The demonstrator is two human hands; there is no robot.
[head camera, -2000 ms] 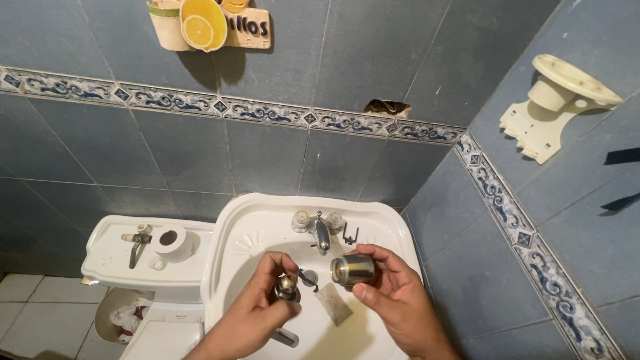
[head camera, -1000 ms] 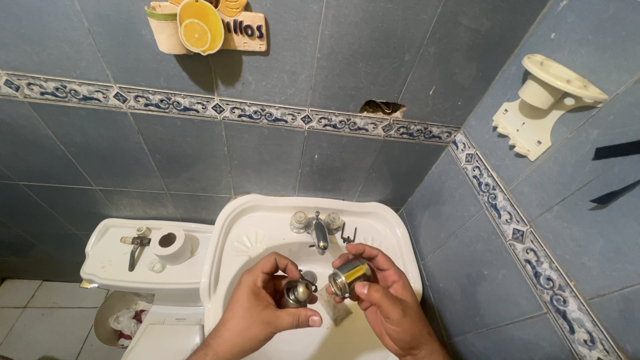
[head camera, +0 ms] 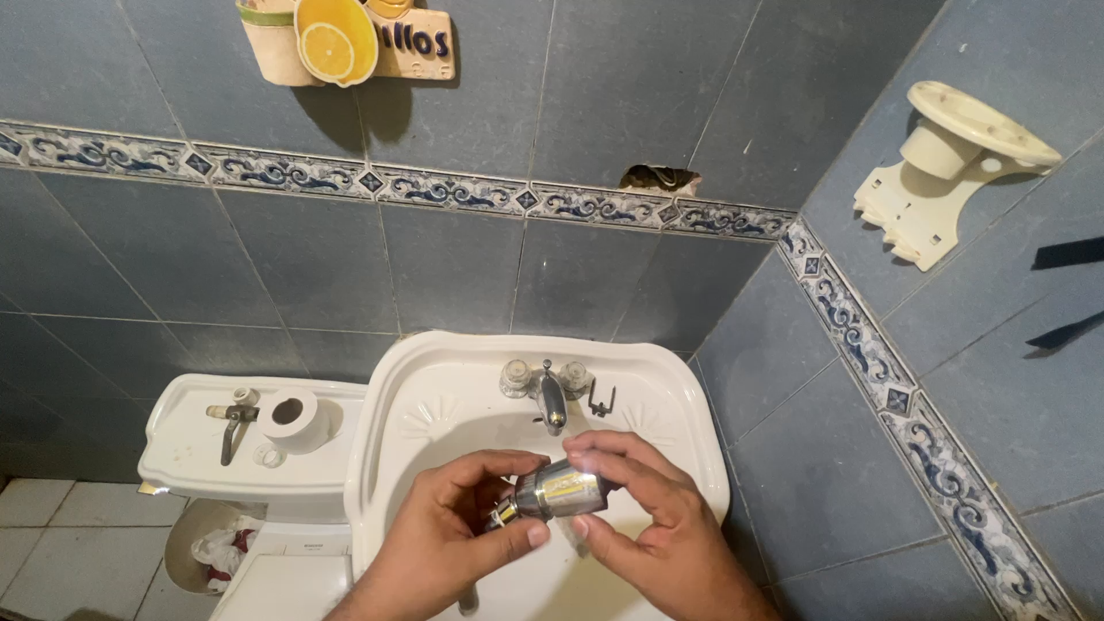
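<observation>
Over the basin of a white ceramic sink (head camera: 414, 379), my left hand (head camera: 466, 513) grips a small chrome fitting (head camera: 507, 512) at its narrow end. My right hand (head camera: 647, 509) holds a chrome cylindrical housing (head camera: 573, 490) with thumb and fingertips. The two metal parts meet end to end, tilted up toward the right; whether they are threaded together cannot be told. Behind them stands the chrome faucet (head camera: 550, 397) with clear knobs. A small dark forked metal part (head camera: 602, 398) lies on the sink's rear ledge, right of the faucet. A blurred item below my hands is partly hidden.
On the white toilet tank lid (head camera: 185, 444) are a toilet paper roll (head camera: 295, 421), a lever valve (head camera: 231, 427) and small white fittings. A waste bin (head camera: 194, 548) stands below. A cream plastic holder (head camera: 949, 164) is on the right wall; the back wall has a hole (head camera: 660, 178).
The two metal parts, held apart two seconds ago, have come together end to end. My left hand has moved toward my right, and the chrome housing has turned.
</observation>
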